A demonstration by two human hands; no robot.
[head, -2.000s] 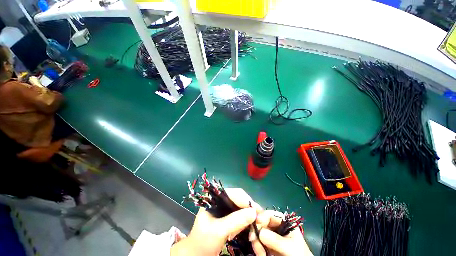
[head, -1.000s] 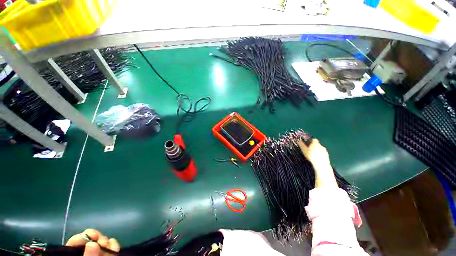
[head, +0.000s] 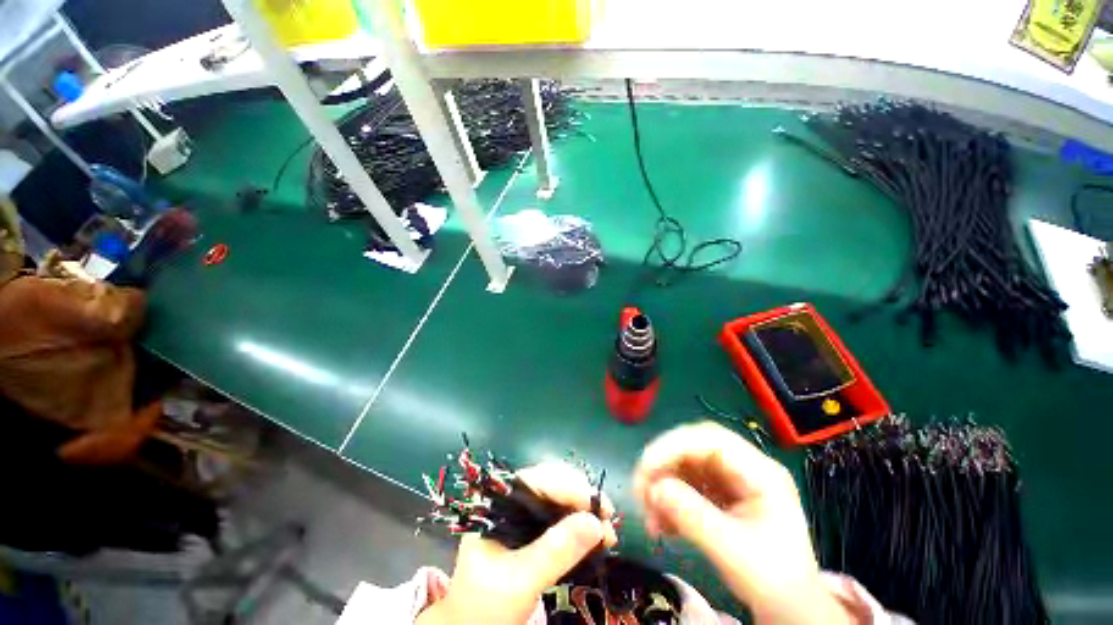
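Note:
My left hand (head: 531, 556) is closed around a bunch of black multi-core cables (head: 519, 510) at the bottom centre, over the bench edge. Red, white and dark inner wires fan out from the cable ends to the left. A single black cable end stands up by my left thumb and fingertips. My right hand (head: 720, 507) is raised just right of the bunch, with fingers curled and apart. I see nothing held in it. The lower parts of the cables are partly hidden by my hands.
A red heat gun (head: 632, 372) stands upright ahead. A red-orange meter (head: 808, 376) lies right, above a dense cable row (head: 915, 525). A looser cable pile (head: 952, 220) lies far right. A plastic bag (head: 549, 248) lies near the shelf legs. A person (head: 67, 354) sits far left.
The view swung right, then back left. My right hand has left the cable row and is beside the bunch. The scissors seen earlier on the bench near the meter are no longer visible there.

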